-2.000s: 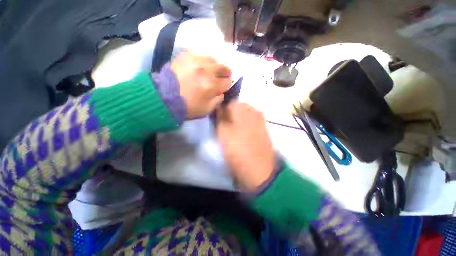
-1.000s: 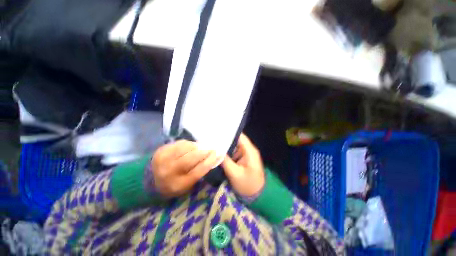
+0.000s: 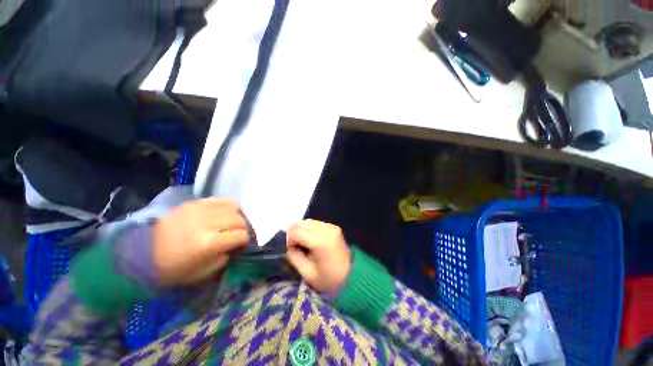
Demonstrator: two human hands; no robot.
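A pale grey-white fabric piece (image 3: 279, 150) hangs from the white table over its front edge towards my lap. A dark strip (image 3: 247, 107) runs lengthwise along its left part. My left hand (image 3: 200, 239) is closed on the lower left end of the piece. My right hand (image 3: 318, 254) pinches the lower right end with thumb and fingers. A dark band of cloth shows between the hands, partly hidden by the fingers. The fabric's upper end blends into the bright table.
Shears (image 3: 544, 118), blue snips (image 3: 472, 70), a slim pointed tool (image 3: 455, 63), a black block (image 3: 490, 36) and a white cone (image 3: 594, 114) lie at right on the table (image 3: 401, 93). Dark fabric (image 3: 79, 64) lies left. Blue baskets (image 3: 551, 204) holding pieces stand below.
The view has moved from the machine to the table edge and lap. The hands have gone from beside the needle to the fabric's lower end, and have moved slightly apart since the last frame.
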